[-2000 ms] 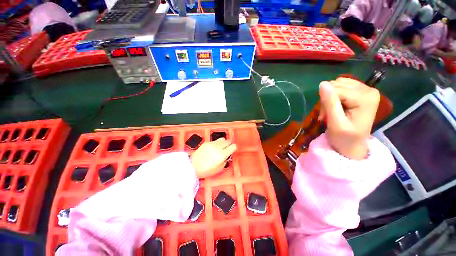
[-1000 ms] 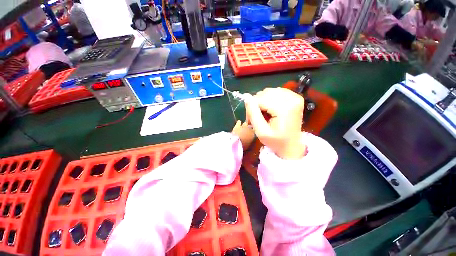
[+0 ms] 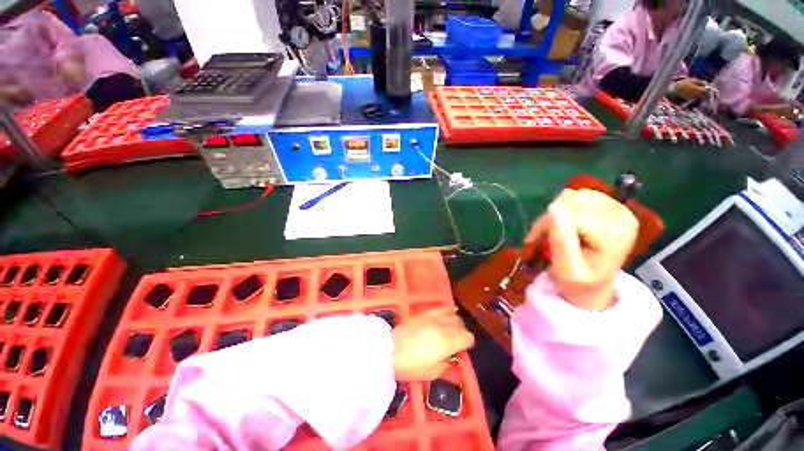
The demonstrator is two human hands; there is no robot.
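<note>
The orange-red parts tray [image 3: 339, 264] lies in front of me with black square watch bodies [image 3: 377, 277] in many pockets. My left hand [image 3: 434, 343] is over its right part, fingers pointing right into a pocket. A small dark bit shows under the fingertips; whether it is gripped cannot be told. My right hand [image 3: 592, 236] is curled over the press fixture [image 3: 480, 286], right of the tray. It is closed around the clamp handle, which it mostly hides; only a trace of red shows.
Another filled tray [image 3: 104, 291] is at left. A blue control box [image 3: 353, 151], power supply [image 3: 238, 163], paper [image 3: 366, 211] and pen [image 3: 323, 195] are ahead. A thin cable [image 3: 502, 225] loops toward the fixture. A monitor [image 3: 732, 282] stands right. Workers in pink sit opposite.
My left hand has moved from beside the right hand at the fixture back to the tray's right side. My right hand stays curled at the fixture. The camera view has shifted.
</note>
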